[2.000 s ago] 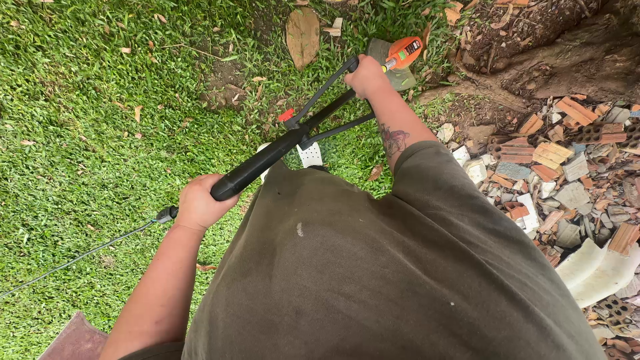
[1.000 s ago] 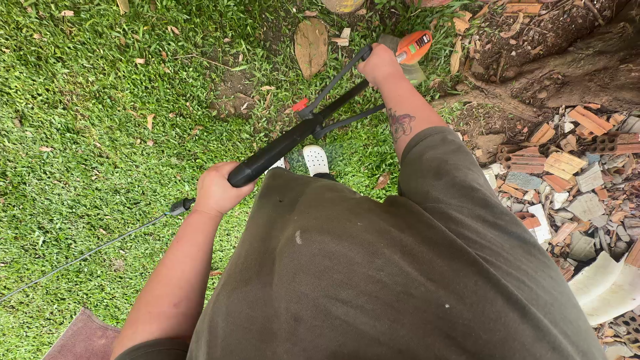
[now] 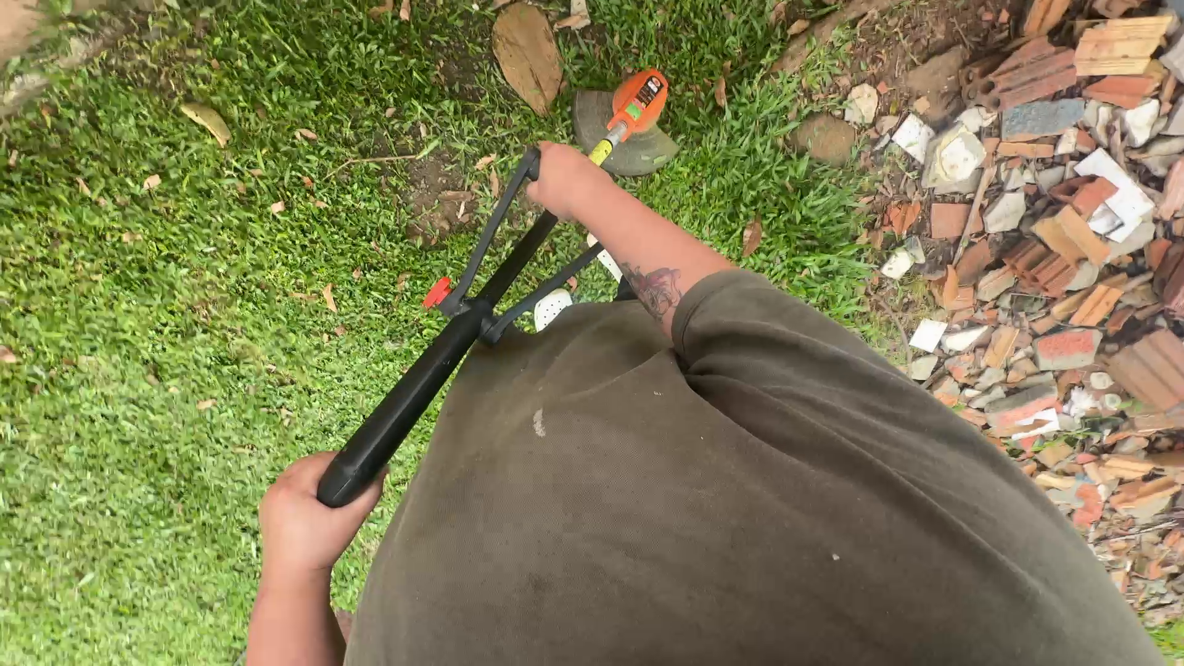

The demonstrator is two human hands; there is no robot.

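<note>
A string trimmer with a black tubular body [image 3: 412, 398] slants across the front of my shirt. My left hand [image 3: 317, 513] is closed around its rear end at the lower left. Farther up, my right hand [image 3: 566, 180] grips the far end of the black loop handle [image 3: 490, 222], and a red knob [image 3: 437, 292] sticks out at the handle's base. Beyond my right hand, the orange trimmer head [image 3: 640, 97] and its grey guard [image 3: 643, 153] are over the grass. My fingers' undersides are hidden, and so is any trigger.
Green lawn [image 3: 166, 370] spreads at the left and around the trimmer head. A pile of broken bricks and tiles [image 3: 1064, 250] lies at the right. One large dry leaf [image 3: 527, 57] rests near the guard. Parts of white perforated shoes [image 3: 552, 308] show beside my shirt.
My left hand and the trimmer's rear end have moved lower in view, so the shaft slants more steeply. The grey guard shows more fully. The cord behind my left hand has gone out of sight.
</note>
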